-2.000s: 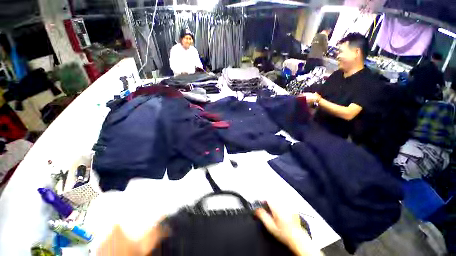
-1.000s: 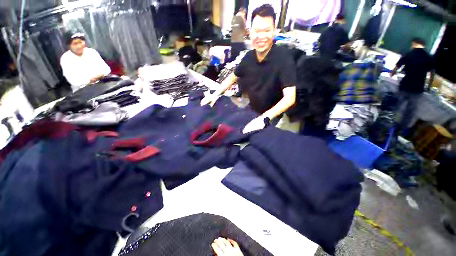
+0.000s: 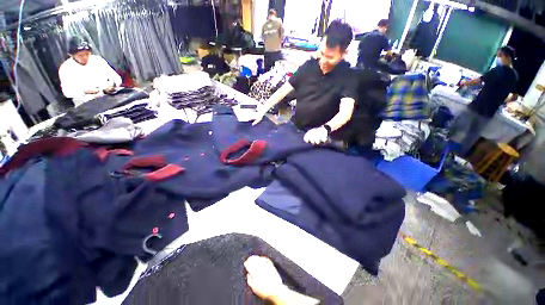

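A dark grey tweed jacket point(image 3: 203, 271) lies at the bottom of the view on the white table, cut off by the lower edge. A speckled trim line runs along its upper left edge. My right hand point(image 3: 264, 279) rests on the jacket with its fingers curled; whether it grips the cloth is not clear. My left hand is not in view. A hanger hook point(image 3: 149, 243) shows just beyond the jacket at the left.
Navy coats with maroon collars point(image 3: 244, 152) spread beyond the jacket. A folded navy garment point(image 3: 340, 190) hangs over the table's right edge. A person in black point(image 3: 325, 95) stands across the table; another in white point(image 3: 89, 80) stands far left. A blue bin point(image 3: 412, 173) is at right.
The view has swung to the right since two seconds ago, and my left hand has left it. The jacket's neck opening no longer shows. More of my right hand shows than one second ago.
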